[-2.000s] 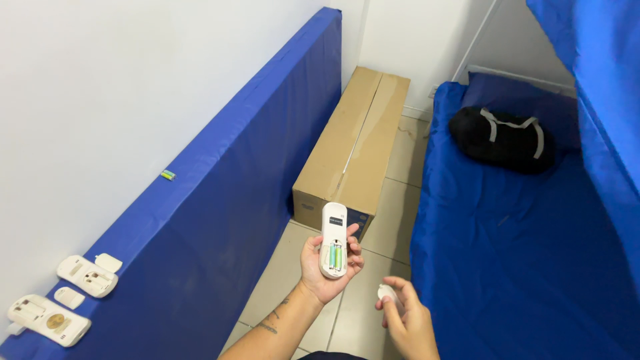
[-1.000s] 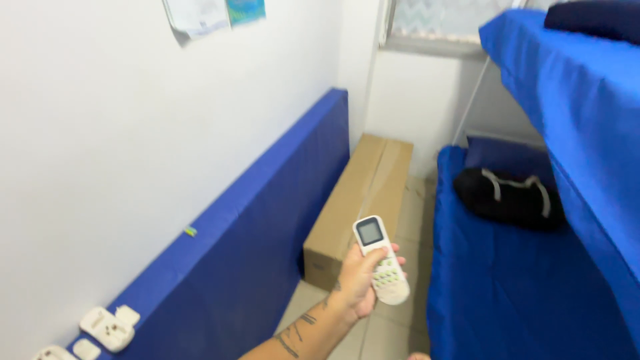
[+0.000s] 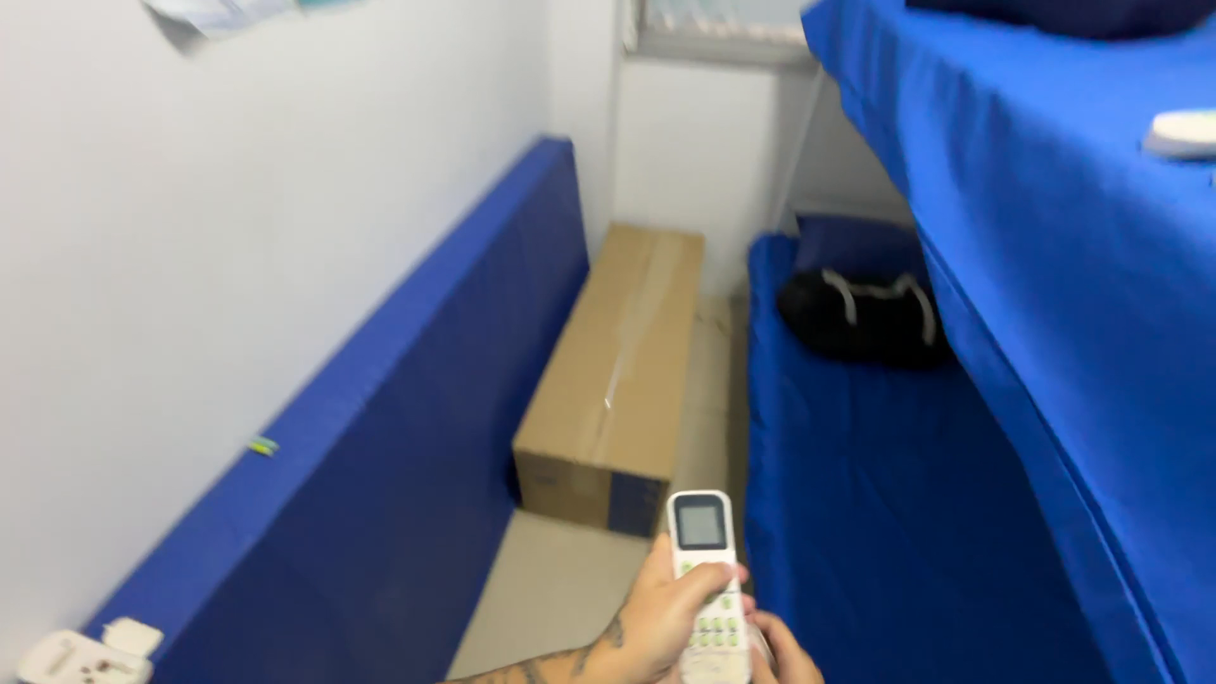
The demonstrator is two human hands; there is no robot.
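A white remote control (image 3: 704,627) with a small grey screen and green-marked buttons lies face up in my left hand (image 3: 655,608), at the bottom of the view. My left thumb rests across its upper buttons. My right hand (image 3: 784,654) is at the remote's lower right side, fingers curled; a pale piece shows between its fingers and the remote, partly hidden. Small green-yellow batteries (image 3: 263,446) lie on top of the upright blue mattress (image 3: 408,380). At the lower left, another white remote (image 3: 81,657) lies face down beside a small white cover (image 3: 132,636).
A long taped cardboard box (image 3: 617,361) stands on the tiled floor past my hands. To the right is a lower bed with a blue sheet (image 3: 855,475) and a black bag (image 3: 860,318). A blue-covered upper bunk (image 3: 1064,190) juts in above, with a white object (image 3: 1183,135) on it.
Two seconds ago the remote lay back up in my left hand with its batteries exposed; now its screen side faces up. My right hand has come up beside it. The view has tilted upward.
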